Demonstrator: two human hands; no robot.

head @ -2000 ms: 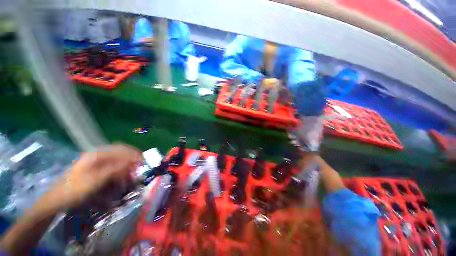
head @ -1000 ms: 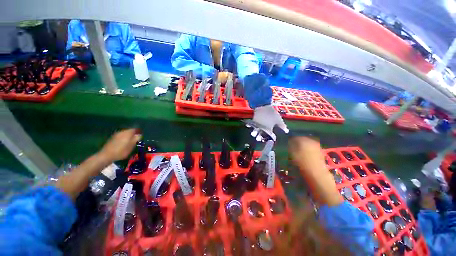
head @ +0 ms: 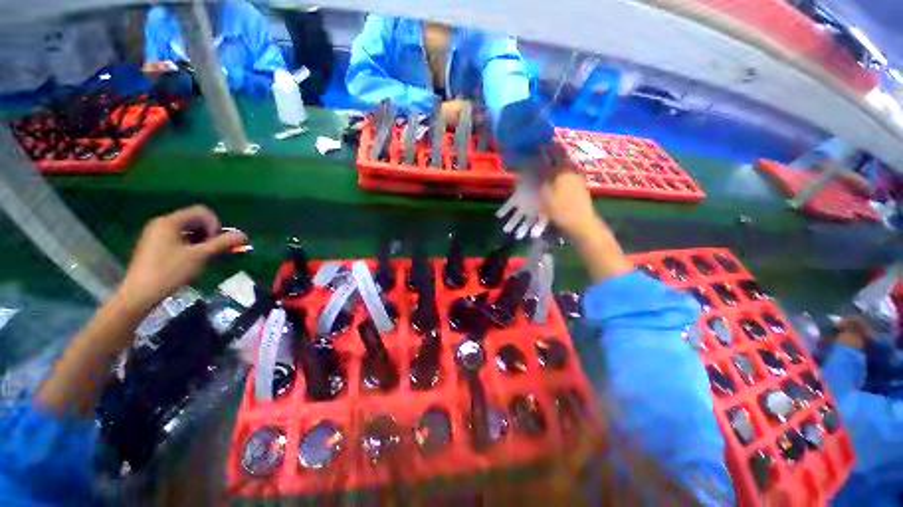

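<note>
My left hand [head: 180, 255] is over the green bench left of the near red tray [head: 243, 436], fingers curled. A small item with an orange mark [head: 241, 248] shows at its fingertips; whether it is gripped is unclear. My right hand [head: 572, 206] reaches past the tray's back right, beside another person's white-gloved hand [head: 525, 208]; its fingers are blurred and partly hidden. The near tray holds round dark watch heads [head: 322, 445], upright black straps [head: 421, 287] and pale straps [head: 268, 354].
Another red tray with watch heads [head: 782, 404] is at right. Black straps [head: 163, 371] lie on plastic at left. Across the bench are red trays [head: 436, 181], a white bottle [head: 288, 101] and people in blue sleeves. A grey upright [head: 57, 218] stands at left.
My right hand has moved left and forward to the other person's gloved hand. My left hand has moved slightly left, with its fingers curled. The view has shifted a little.
</note>
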